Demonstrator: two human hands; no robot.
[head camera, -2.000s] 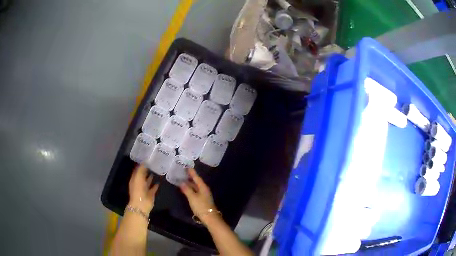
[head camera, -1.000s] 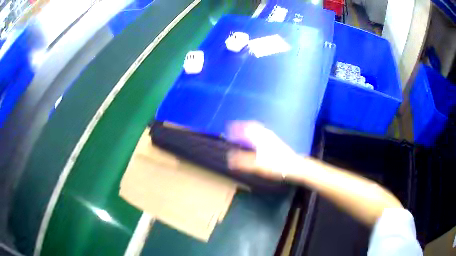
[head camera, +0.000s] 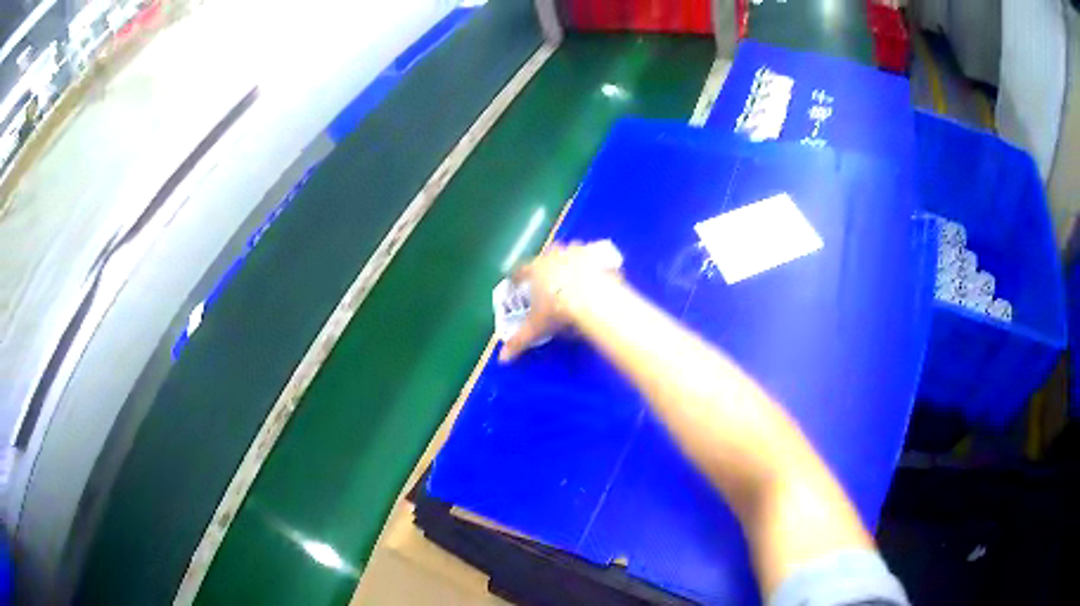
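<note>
My right hand (head camera: 554, 294) reaches in from the lower right, over the left edge of a blue corrugated plastic sheet (head camera: 770, 391). Its fingers are around two white plastic housings: one (head camera: 513, 305) shows at the thumb side, the other (head camera: 606, 255) beyond the fingers. The hand partly hides both, and I cannot tell whether they are lifted off the sheet. A white paper sheet (head camera: 760, 238) lies flat on the blue sheet, right of the hand. My left hand is out of the picture.
Black layers (head camera: 521, 568) and brown cardboard (head camera: 409, 556) lie under the blue sheet. A green bench surface (head camera: 391, 426) runs along the left. A blue tote (head camera: 995, 237) holding white parts stands at right. Another blue surface with white parts (head camera: 767, 104) is behind. Red crates (head camera: 640, 14) are at the top.
The view has turned from the black tray of housings to the bench. My right hand has moved from the sheet's near edge to the two housings and closed around them.
</note>
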